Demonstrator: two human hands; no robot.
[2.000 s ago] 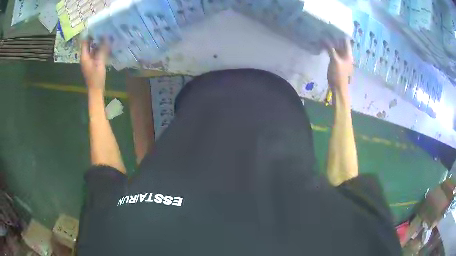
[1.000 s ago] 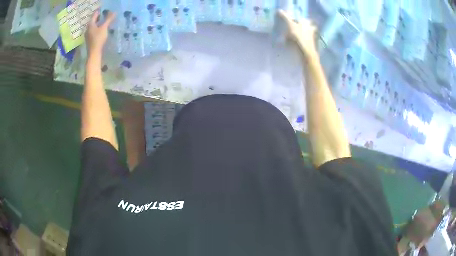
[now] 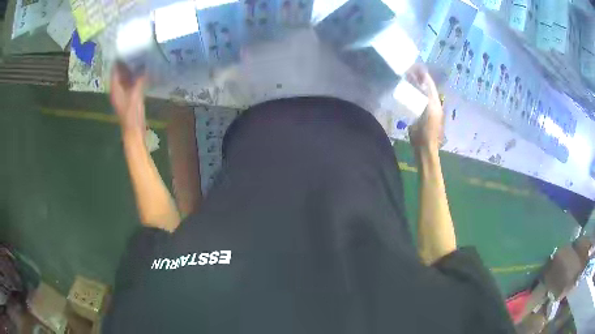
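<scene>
Pale blue retail boxes with dark product pictures and whitish ends lie in a curved row along the white bench. My left hand is at the row's left end, its blurred fingers against the near side of a box; whether it grips is unclear. My right hand is closed around the near end of tilted retail boxes right of centre, their white ends showing. A small yellow item shows at my right hand. Part of each hand's fingers is hidden or blurred.
More retail boxes stretch along the bench to the right. A yellow-green label sheet lies at the bench's left end. Below the bench, an open brown carton holds pale boxes. Cardboard is stacked at far left. The floor is green.
My right hand went inward over the boxes, then back to the bench's near side, where it holds tilted boxes. My left hand moved back from near the label sheet to the row's near edge.
</scene>
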